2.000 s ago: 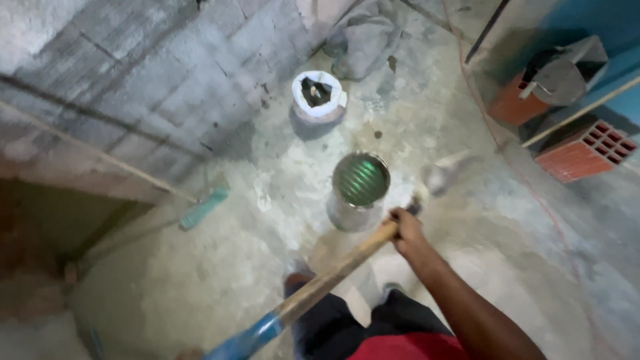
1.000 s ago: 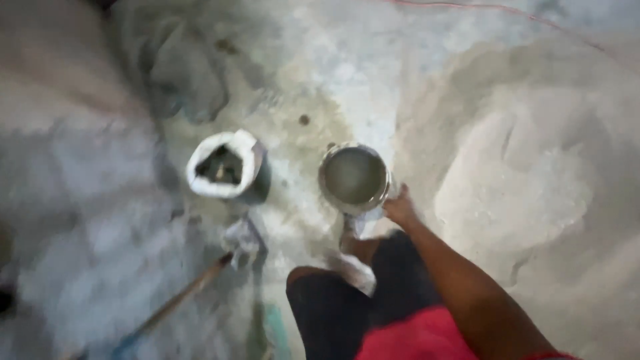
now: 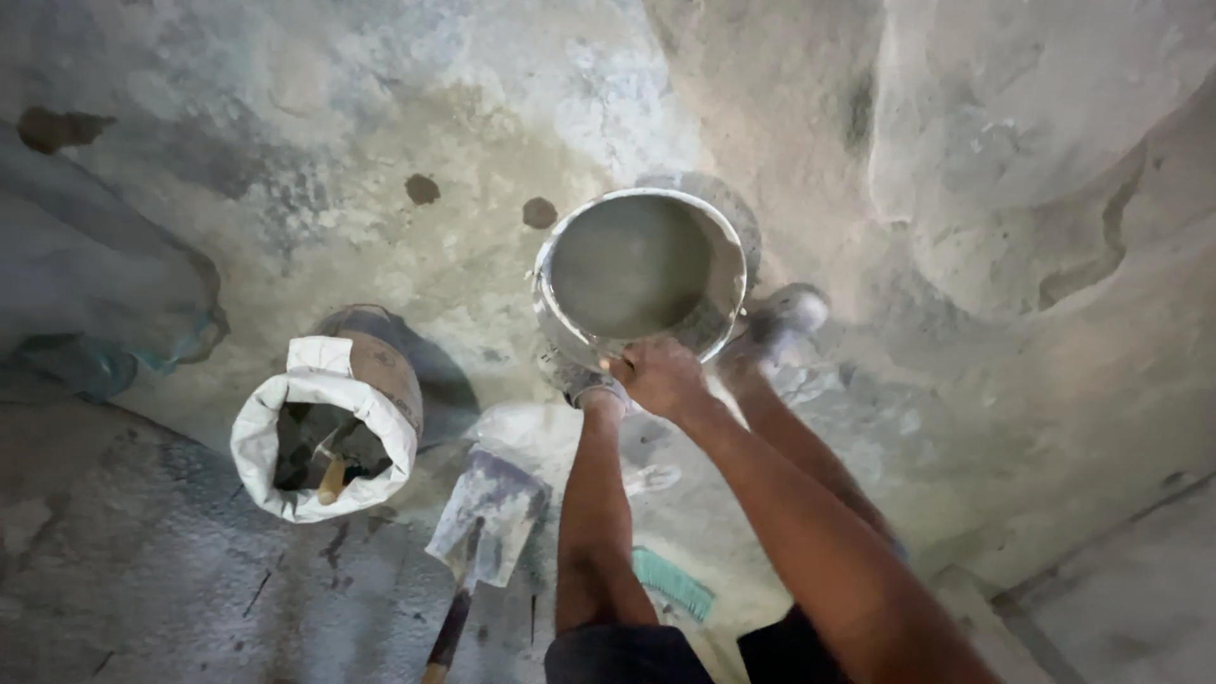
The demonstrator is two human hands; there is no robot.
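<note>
My right hand [image 3: 660, 375] grips the near rim of a round bucket [image 3: 736, 285] holding murky grey liquid. The bucket is between my two shod feet, slightly tilted toward me. My left hand is out of view. Left of the bucket stands a paper sack [image 3: 256, 446] with a rolled white rim; inside are dark grey material and a trowel with a wooden handle [image 3: 332, 482]. Between the sack and my leg is a shovel [image 3: 494, 513], its blade coated with pale residue and its shaft running down out of view.
A teal broom head [image 3: 673, 581] lies behind my left leg. At the far left is a crumpled translucent plastic sheet or bag [image 3: 95, 275]. A rough block wall [image 3: 190, 589] fills the lower left. To the right the floor has a pale raised patch [image 3: 1007, 171].
Two seconds ago my right hand held the long wooden handle; that hand is now on the bucket rim and the shovel is apart from it. The view has turned strongly.
</note>
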